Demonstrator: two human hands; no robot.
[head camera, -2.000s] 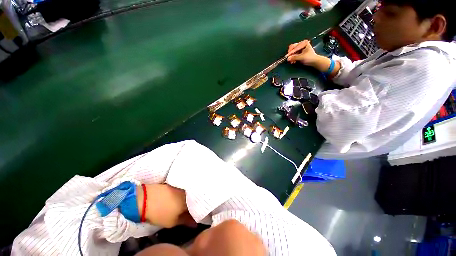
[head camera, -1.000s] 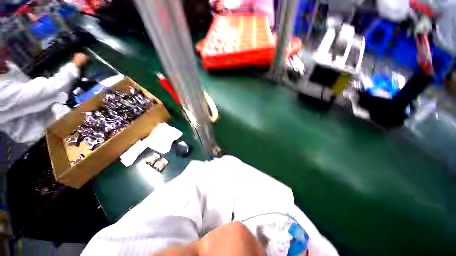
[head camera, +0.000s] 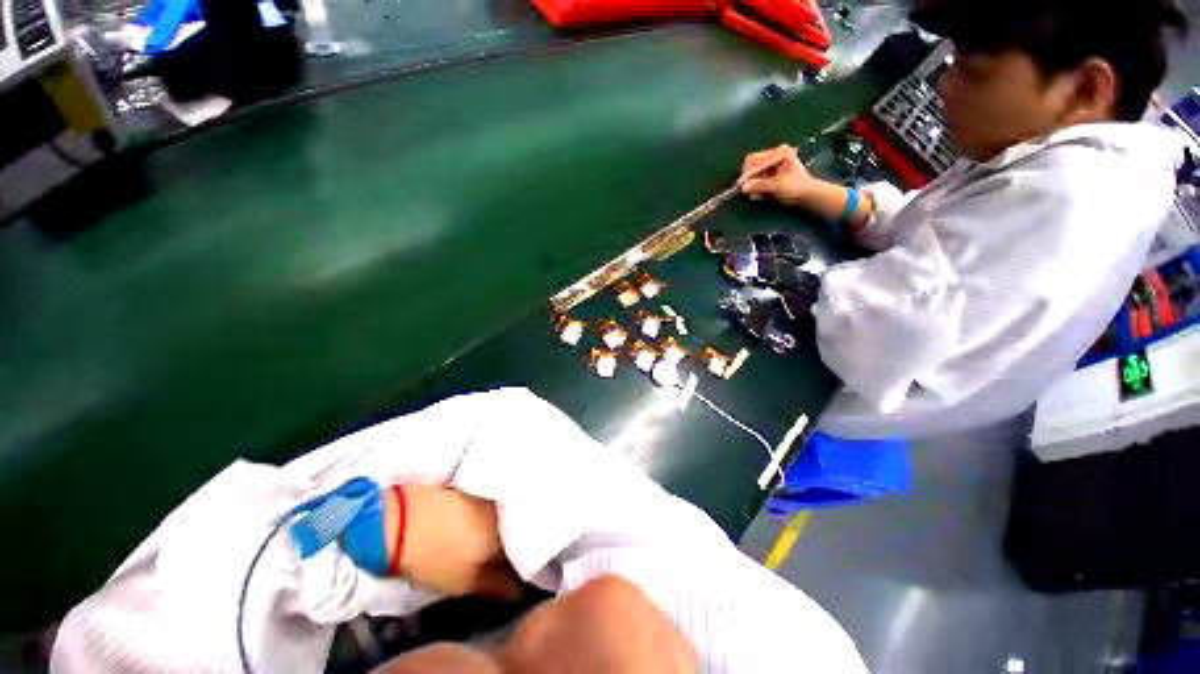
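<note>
My left hand (head camera: 454, 543) shows only as a bare wrist, with a red bracelet and light-blue strap; its fingers are hidden beside a white striped sleeve. Large blurred skin-coloured shapes lie at the bottom edge; I cannot tell whether they are my right hand. No held thing is visible. Several small copper-orange and white flex circuit modules (head camera: 612, 335) lie grouped on the dark-green bench. Dark glossy units (head camera: 776, 263) lie beyond them, near a neighbour's sleeve. A white cable with a round head (head camera: 737, 424) runs past the modules to a taped bench edge.
A long tan-brown strip (head camera: 632, 259) lies between the modules and the green conveyor (head camera: 303, 224). A coworker (head camera: 974, 290) in a white coat sits at the right, holding a thin tool. Red-orange trays (head camera: 632, 11) are across the line. A blue bin (head camera: 842, 471) stands below the bench edge.
The view swung to the cardboard box one second ago and is back on the modules and coworker now. My strapped wrist is again at lower left; no grasp or release shows.
</note>
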